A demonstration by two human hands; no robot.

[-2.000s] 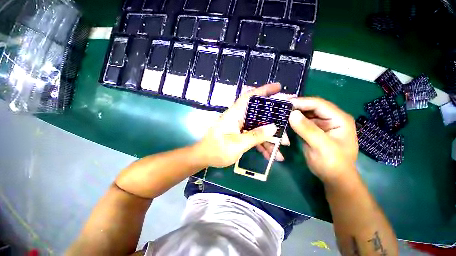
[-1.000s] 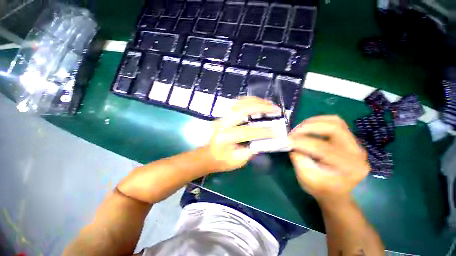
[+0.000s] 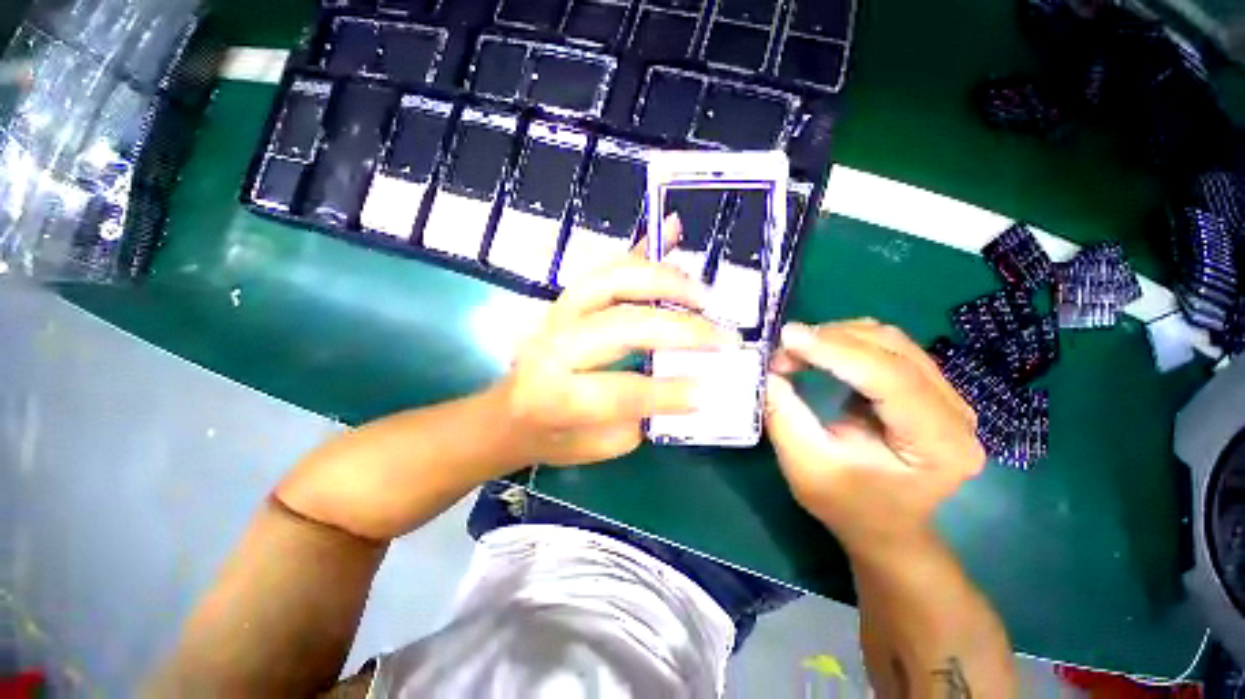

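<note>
A front housing (image 3: 780,253) with a pale edge is held upright above the bench, seen from the back. Its upper half is an open window through which the tray shows. The white keypad backing (image 3: 713,396) fills its lower half. My left hand (image 3: 608,362) grips the housing from the left side, its fingers lying across the back. My right hand (image 3: 874,423) pinches the housing's right edge with thumb and forefinger, beside the keypad. The keypad's front is hidden.
The black parts tray (image 3: 358,144) lies ahead, several housings in its near row showing white lower halves. Loose keypads (image 3: 1004,328) lie at right, a larger keypad heap (image 3: 1092,82) beyond. A clear plastic bag (image 3: 89,130) lies left. A round grey device (image 3: 1201,464) is cut off at right.
The keypad was key side up over the housing. The housing has been turned over, now showing its back and the white backing, with the open window towards the tray.
</note>
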